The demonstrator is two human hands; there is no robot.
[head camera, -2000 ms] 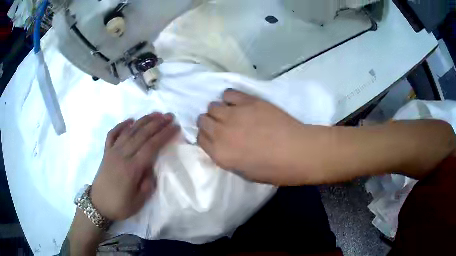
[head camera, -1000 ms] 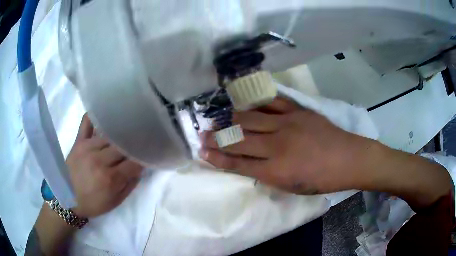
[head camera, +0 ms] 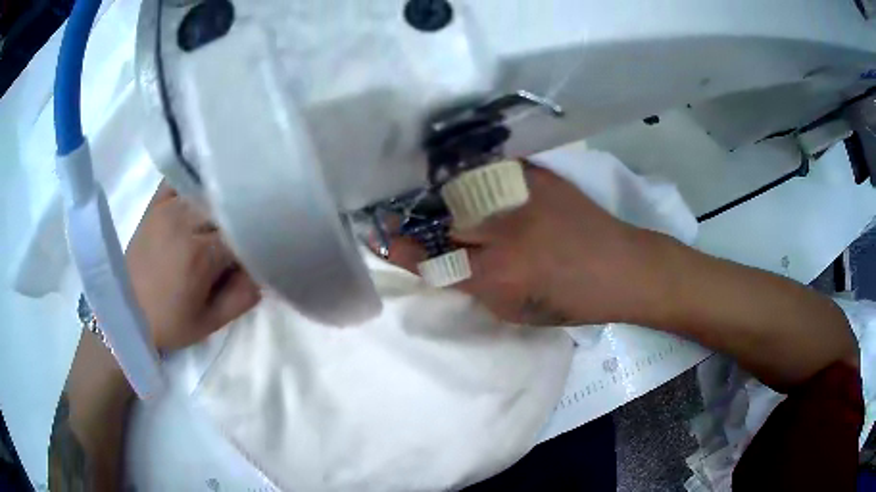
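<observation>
The white and cream fabric (head camera: 384, 394) lies over the table's front part, below the machine head. The large white sewing machine head (head camera: 279, 183) covers much of the upper middle and hides the needle area. Two ribbed cream knobs (head camera: 487, 193) stick out on dark posts. My left hand (head camera: 187, 274) rests on the fabric left of the head, partly behind it and behind the white sleeve. My right hand (head camera: 538, 255) lies on the fabric behind the knobs, its fingertips partly hidden. Whether either hand grips the cloth cannot be seen.
A blue air hose (head camera: 70, 82) with a white sleeve (head camera: 101, 269) hangs at the left. The white table (head camera: 629, 370) has a printed ruler scale near its front edge. The machine bed (head camera: 740, 159) is at the right back. White pieces (head camera: 716, 423) are heaped at the lower right.
The view has moved close over the machine head since the first frame. Since the second, the front fabric has shifted left, uncovering the ruler scale. Both hands have moved slightly upward in view.
</observation>
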